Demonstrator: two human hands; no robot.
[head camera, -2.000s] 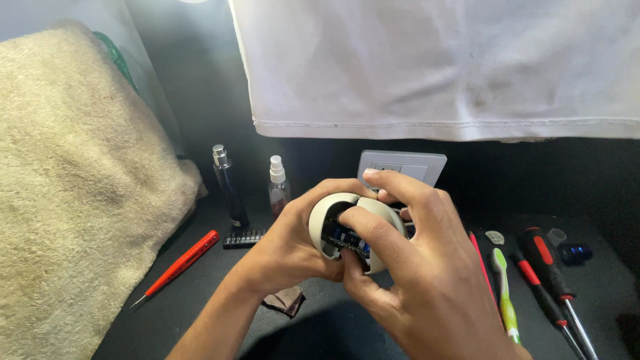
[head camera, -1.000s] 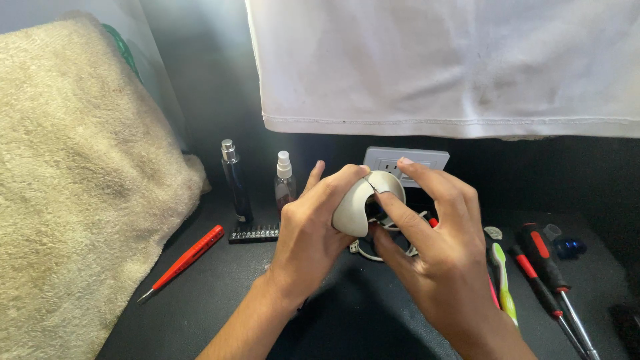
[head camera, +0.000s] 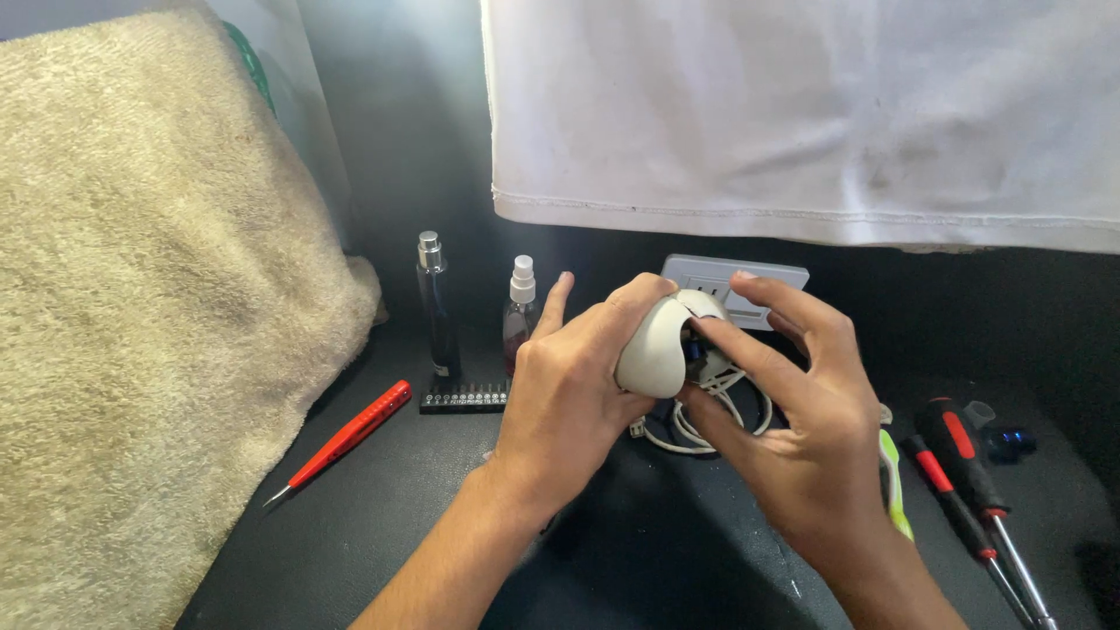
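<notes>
A rounded white plastic casing (head camera: 654, 352) with an opening in its side is between my hands; dark parts with a blue glint show inside. My left hand (head camera: 569, 394) grips the casing from the left, its index finger raised. On the right, my right hand (head camera: 796, 411) has a fingertip at the edge of the opening and its thumb just below. Whether that hand also bears the casing's weight is unclear. Behind and under the casing lies a coiled white cable (head camera: 700, 442) with a small connector. The casing's underside is hidden by my fingers.
Left are red tweezers (head camera: 350, 433), a bit rack (head camera: 464, 400), a dark spray bottle (head camera: 437, 306), a clear spray bottle (head camera: 522, 306) and a beige towel (head camera: 157, 306). Behind is a wall socket plate (head camera: 770, 280) below white cloth (head camera: 787, 114). Right are a toothbrush (head camera: 892, 486) and screwdrivers (head camera: 967, 455).
The casing has been turned in my hands: two seconds ago its opening with the circuit parts faced me, and now its smooth white side does. The coiled cable shows more fully.
</notes>
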